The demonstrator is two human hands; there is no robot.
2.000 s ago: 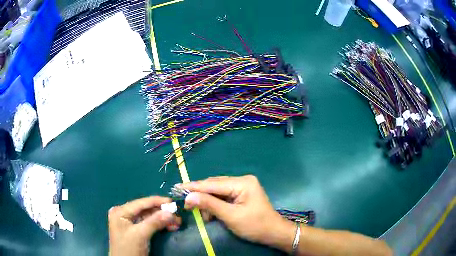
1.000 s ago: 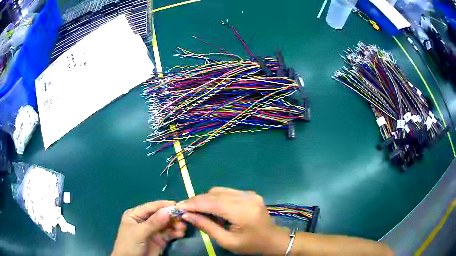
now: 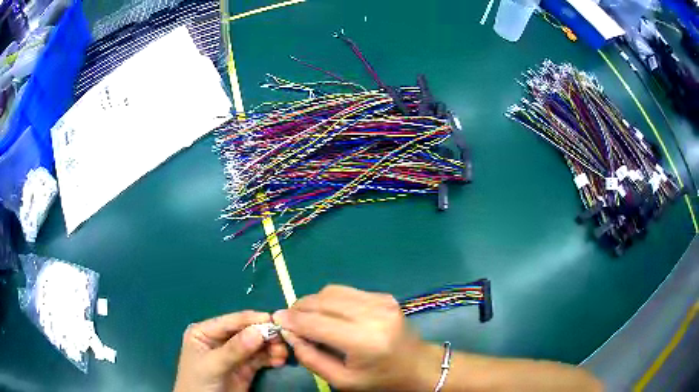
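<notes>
A wire harness [image 3: 444, 297] of thin multi-colour wires runs out to the right from behind my right hand, with its black connector block [image 3: 485, 299] at the far end. My left hand [image 3: 230, 352] pinches a small white marker sleeve [image 3: 267, 330] at its fingertips. My right hand [image 3: 349, 337] has its thumb and fingers closed at the silvery wire ends beside the sleeve, touching my left fingertips. My fingers hide how far the wire ends sit in the sleeve.
An unlabelled harness pile [image 3: 345, 153] lies beyond my hands. A harness pile with white labels [image 3: 613, 164] lies at the right. A bag of sleeves [image 3: 60, 306], a paper sheet [image 3: 142, 126] and a blue bin [image 3: 50, 73] are at the left. A plastic cup [image 3: 513, 19] stands at the top right.
My hands have come together at the wire ends and sleeve. The harness's connector end has come out from behind my right arm and moved up. The large piles have not moved.
</notes>
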